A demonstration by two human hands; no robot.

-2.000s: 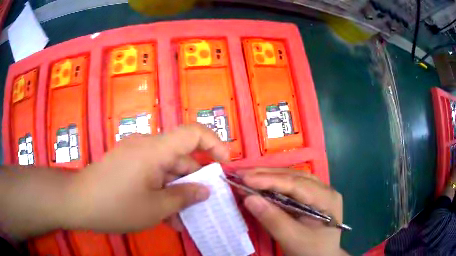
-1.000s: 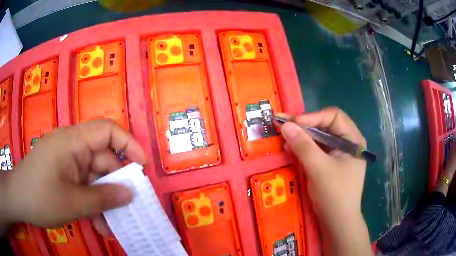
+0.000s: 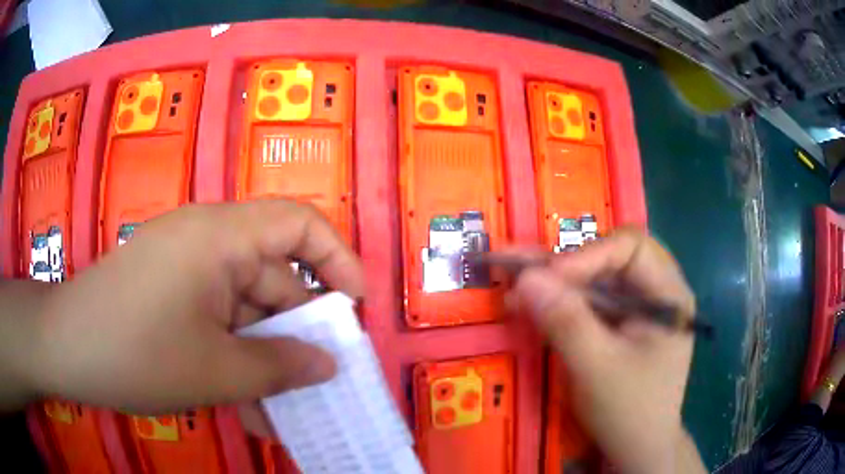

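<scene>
My left hand (image 3: 213,305) holds a white label sheet (image 3: 338,398) with rows of small grey print, pinched between thumb and fingers. My right hand (image 3: 611,324) holds dark tweezers (image 3: 630,304), blurred. The tweezer tip is over or at the card slots (image 3: 459,257) of the orange phone (image 3: 449,185) in the fourth slot of the tray's back row. Whether a label is at the tip cannot be told. The pinkish-red foam tray (image 3: 375,139) holds several open-backed orange phones with yellow camera areas.
White paper (image 3: 69,32) lies on the dark green bench (image 3: 690,204) at the back left. Grey equipment (image 3: 769,46) stands at the back right. At the right edge are another red tray (image 3: 827,278) and another person's arm (image 3: 820,393).
Since the last frame, the view has shifted right to left across the tray. The right hand and tweezers have moved from the last phone of the back row to its neighbour on the left.
</scene>
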